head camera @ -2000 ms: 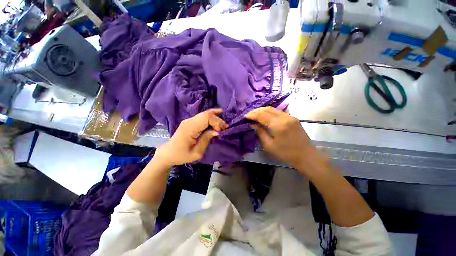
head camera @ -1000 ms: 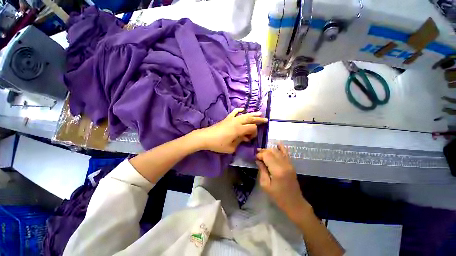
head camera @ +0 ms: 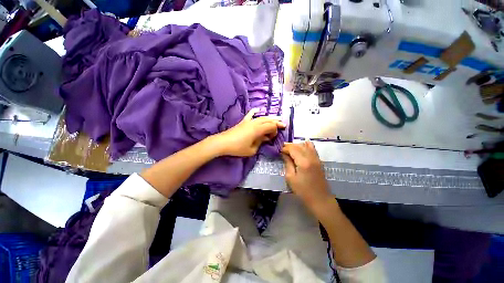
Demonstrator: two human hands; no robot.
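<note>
The purple garment [head camera: 160, 94] lies heaped on the machine table, left of the needle area. Its gathered band [head camera: 272, 83] runs along the right side, close to the presser foot. A narrow dark strip [head camera: 290, 119] shows just right of the band edge. My left hand [head camera: 251, 135] lies on the garment and holds its edge with bent fingers. My right hand [head camera: 305, 166] pinches the garment edge at its lower right corner, close beside my left hand. The fingertips hide the exact spot held.
The white sewing machine [head camera: 353, 44] stands at upper right. Green-handled scissors [head camera: 395, 102] lie right of the needle. A cardboard piece [head camera: 80, 149] lies under the garment's left side. A grey machine [head camera: 27, 74] is far left. A blue crate [head camera: 19, 257] sits lower left.
My hands have moved from the middle of the garment to its right edge. The garment has been spread with its band beside the presser foot, and the dark strip now shows along it.
</note>
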